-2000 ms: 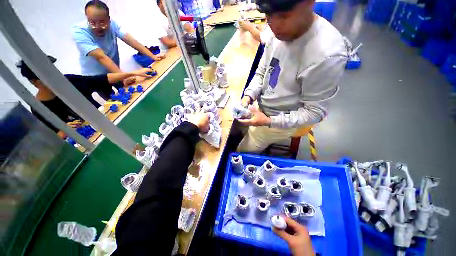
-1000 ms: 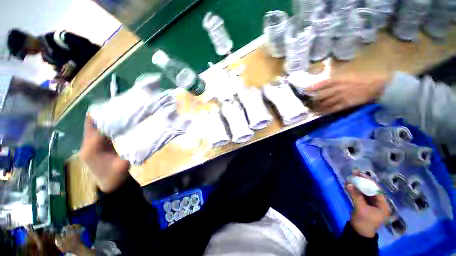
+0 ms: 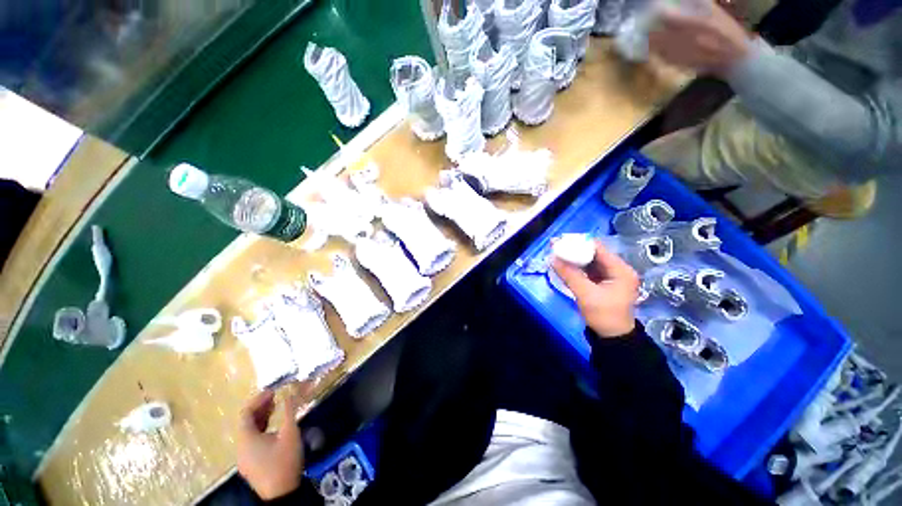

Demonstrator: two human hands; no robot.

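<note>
A row of grey-white sleeve parts point(image 3: 348, 296) lies on its side along the front edge of the bench point(image 3: 213, 435). My left hand point(image 3: 269, 445) is at that edge, just below the leftmost sleeve, with fingers apart and nothing seen in it. My right hand point(image 3: 603, 289) grips a small white glue bottle point(image 3: 573, 249) over the left rim of the blue tray point(image 3: 762, 450). Several sleeves point(image 3: 680, 334) stand upright on a pale liner in the tray.
More sleeves point(image 3: 534, 84) stand clustered at the bench's far end, near a neighbour's arm point(image 3: 811, 94). A water bottle point(image 3: 242, 206) lies across the bench and green belt point(image 3: 188, 128). A second blue bin point(image 3: 346, 469) is below; long-armed parts point(image 3: 851, 435) lie at lower right.
The view has swung towards the bench. My left hand has left the standing cluster, passed beside the lying sleeves and come down to the bench edge. My right hand still holds the glue bottle.
</note>
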